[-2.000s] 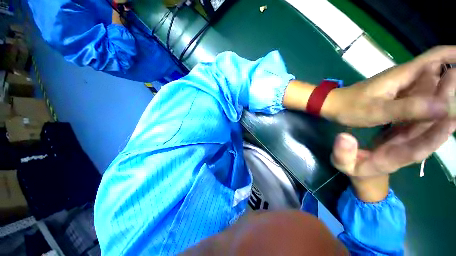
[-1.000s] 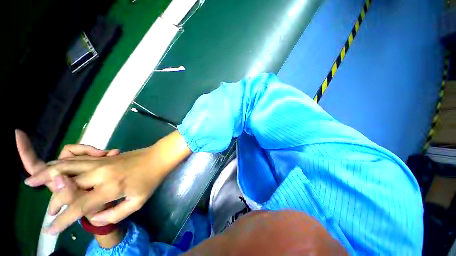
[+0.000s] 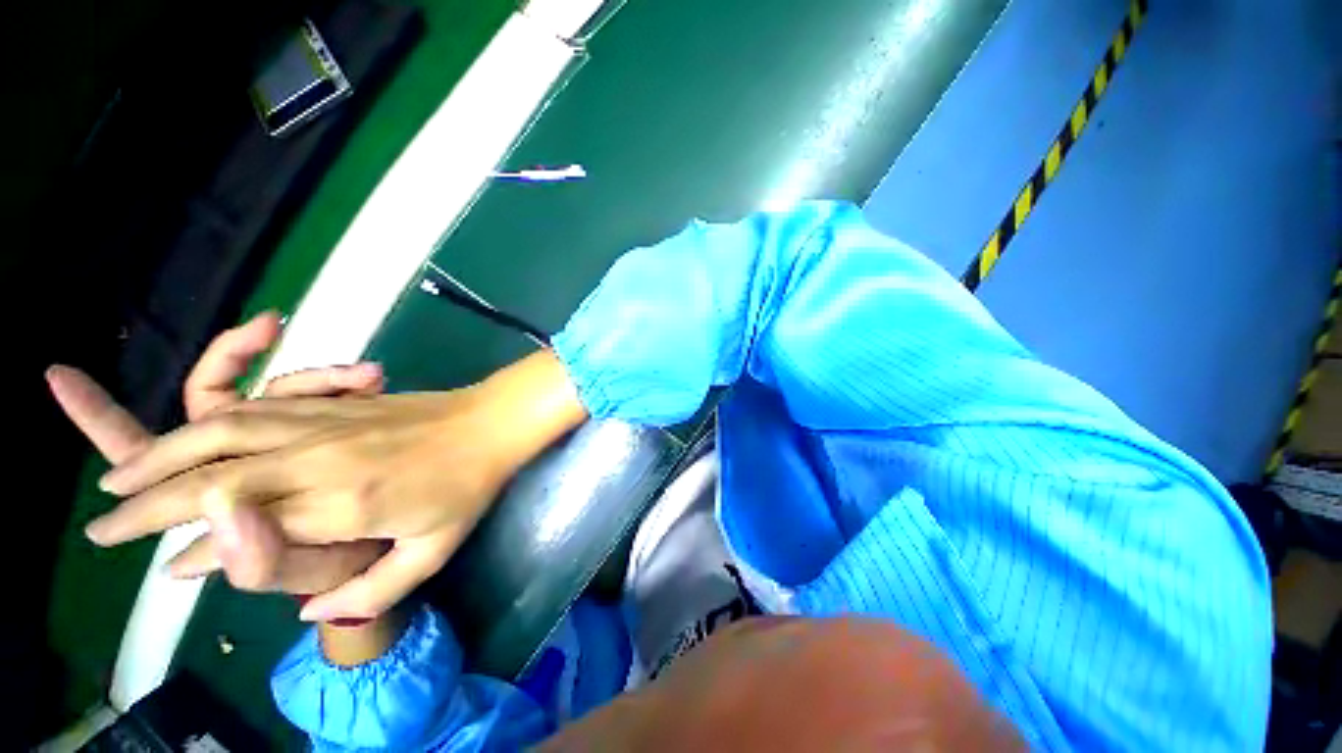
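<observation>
My right hand [image 3: 390, 464] lies across my left hand [image 3: 243, 541] at the left of the head view, over the white rail. The back of my right hand faces up and its fingers point left. My left hand is mostly hidden beneath it; some of its fingers stick out above and to the left. The hands touch and no object shows in them. A dark red wristband [image 3: 348, 621] shows partly at my left wrist.
The dark-green bench [image 3: 707, 118] bears a short white-ended strip [image 3: 552, 174] and a dark cable [image 3: 493, 311]. Beyond the white rail [image 3: 398, 206], a grey rectangular device [image 3: 302, 91] lies on a dark surface. Black-and-yellow floor tape [image 3: 1052, 155] runs at the right.
The view has swung round from the neighbouring worker's side to the other side of the bench. Since one second ago, the overlapping hands have shifted slightly and some left fingers are raised more.
</observation>
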